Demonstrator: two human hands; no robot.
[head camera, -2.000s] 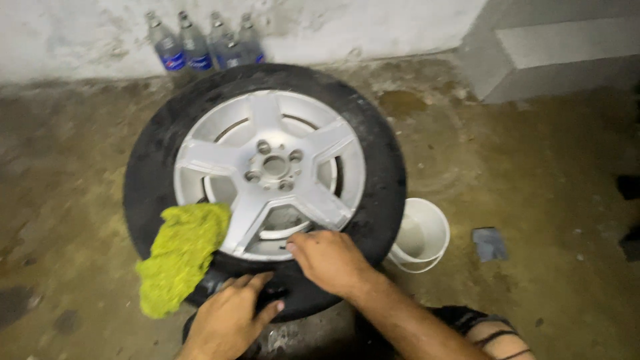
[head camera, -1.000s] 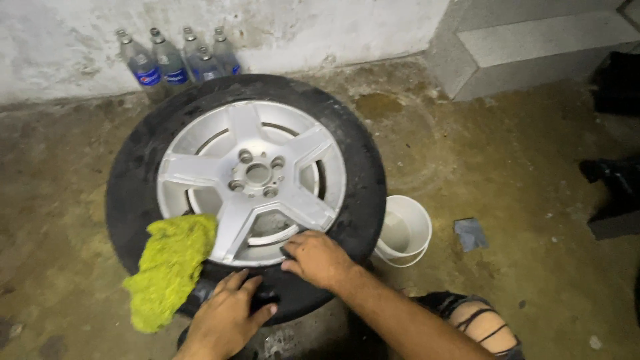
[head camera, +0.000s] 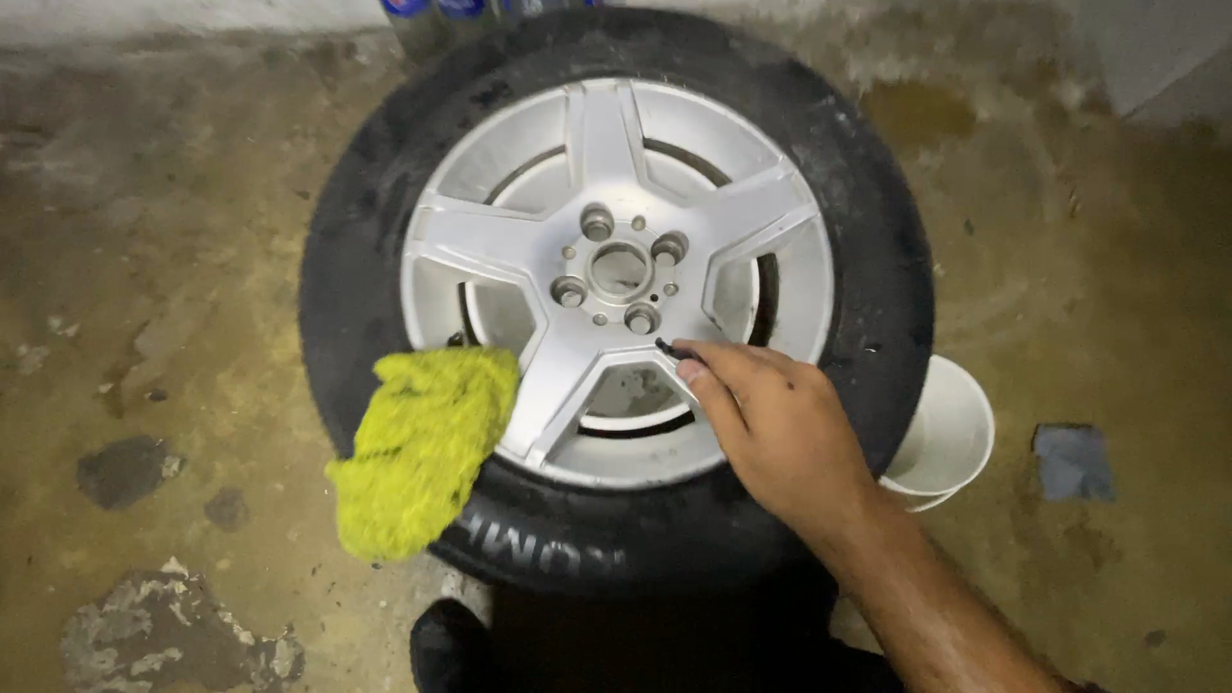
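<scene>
A car wheel lies face up, its black tire (head camera: 866, 318) around a silver five-spoke alloy rim (head camera: 606, 144). My right hand (head camera: 770, 414) is over the rim's lower right part. Between its thumb and fingers it pinches a small dark object (head camera: 666, 348), perhaps a valve cap; its tip is by the hub, below the lug holes. A yellow-green fluffy cloth (head camera: 419, 452) is draped over the lower left of the rim and tire. My left hand is out of view.
Partly behind the tire at the right stands a white bucket (head camera: 948, 433). Farther right, a grey scrap (head camera: 1073, 462) lies on the stained concrete floor (head camera: 192, 289). Bottles (head camera: 462, 8) with blue labels stand by the wall at the top. A dark shoe (head camera: 448, 645) is at the bottom.
My left hand has left the view. My right hand has moved from the rim's lower edge toward the hub, with the dark object now showing in its fingers. The view is closer to the wheel.
</scene>
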